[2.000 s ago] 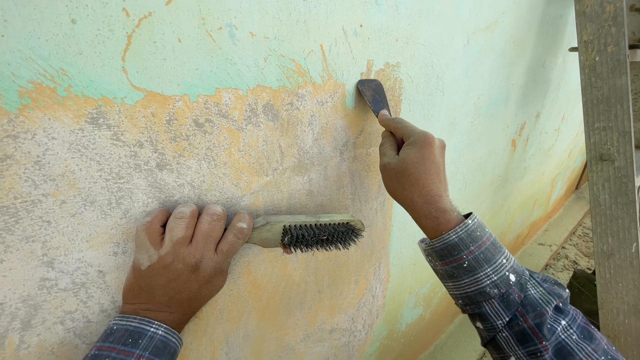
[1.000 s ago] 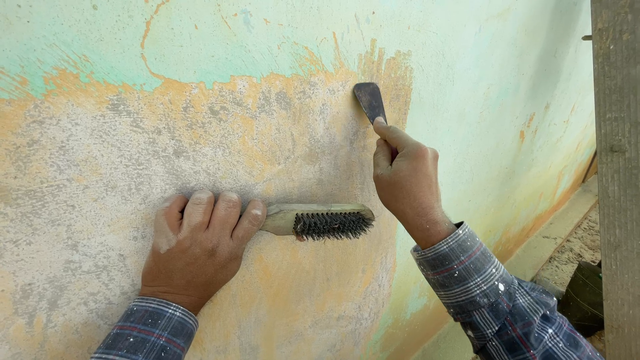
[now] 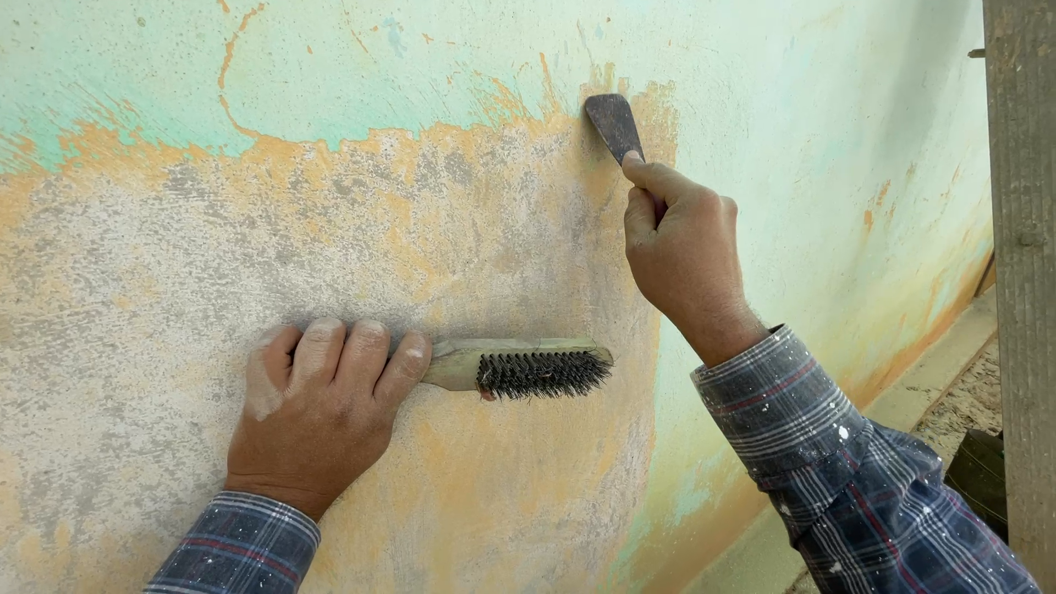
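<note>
My left hand (image 3: 322, 404) is closed around the handle of a wooden wire brush (image 3: 528, 367), its dark bristles facing down and its head pointing right. The knuckles rest near or on the wall; I cannot tell how firmly. Higher up and to the right, my right hand (image 3: 689, 235) grips a dark metal scraper (image 3: 613, 124). The scraper's wide end lies at the upper right of the bared patch of the wall (image 3: 313, 214), close under the border of green paint (image 3: 759, 124). Most of the scraper's handle is hidden in my fingers.
An upright wooden plank (image 3: 1023, 272) stands along the right edge. Behind it, at the wall's foot, run a concrete ledge (image 3: 940, 363) and rough ground (image 3: 969, 404). A dark object (image 3: 978, 474), partly hidden, lies low beside the plank.
The scraper's tip has moved left along the upper edge of the patch, and more of its blade shows flat. The brush stays in my left hand. The view has shifted slightly.
</note>
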